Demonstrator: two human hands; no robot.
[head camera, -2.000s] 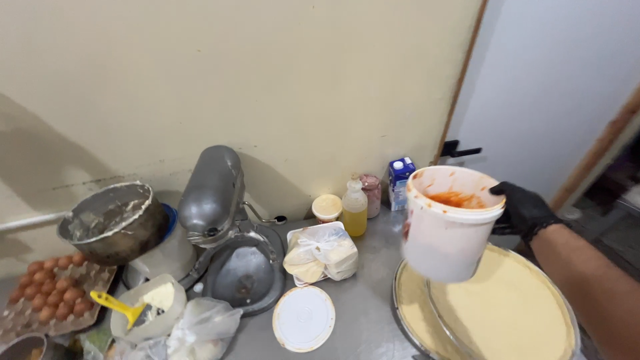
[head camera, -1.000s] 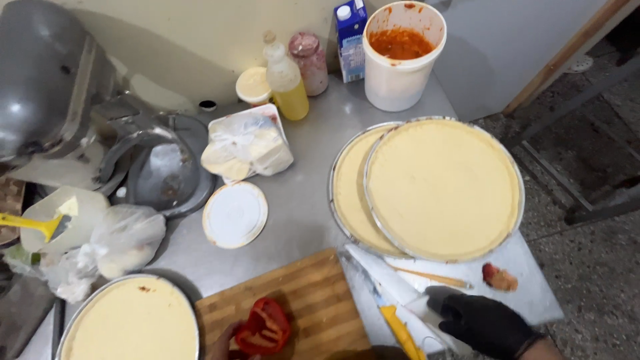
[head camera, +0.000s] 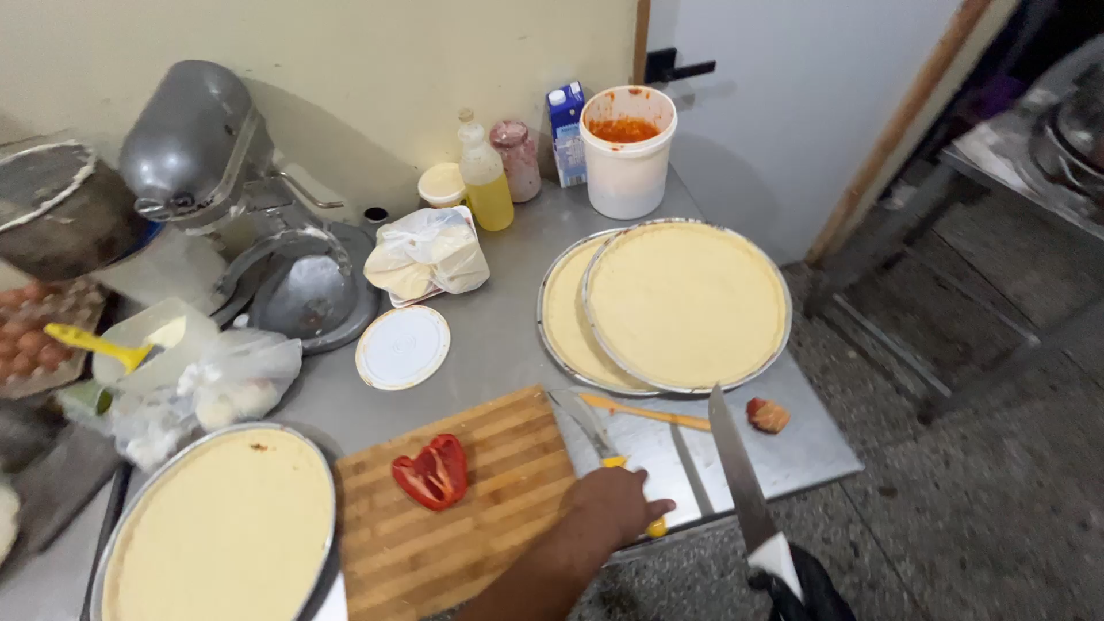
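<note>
My bare left hand (head camera: 617, 509) is over the yellow handle of a knife (head camera: 591, 423) lying on the steel table, right of the wooden cutting board (head camera: 517, 440); how firmly it holds the handle is hard to tell. In my black-gloved right hand (head camera: 802, 586) is the white handle of a large kitchen knife (head camera: 742, 474), its blade pointing up and away from me. A cut red bell pepper (head camera: 431, 472) lies on the board. Beyond the knives are a wooden utensil (head camera: 647, 412), a small reddish-brown scrap (head camera: 767, 416) and two overlapping dough-lined round pans (head camera: 690, 302).
Another dough-lined pan (head camera: 216, 535) sits left of the board. Further back stand a white bucket with red sauce (head camera: 628, 164), a carton (head camera: 567, 138), a bottle of yellow liquid (head camera: 487, 185), a bagged tray (head camera: 431, 250), a white lid (head camera: 403, 347) and a stand mixer (head camera: 194, 129).
The bucket went from my right hand to the table at the back. My right hand now holds the large knife. My left hand has left the pepper and moved right to the yellow-handled knife.
</note>
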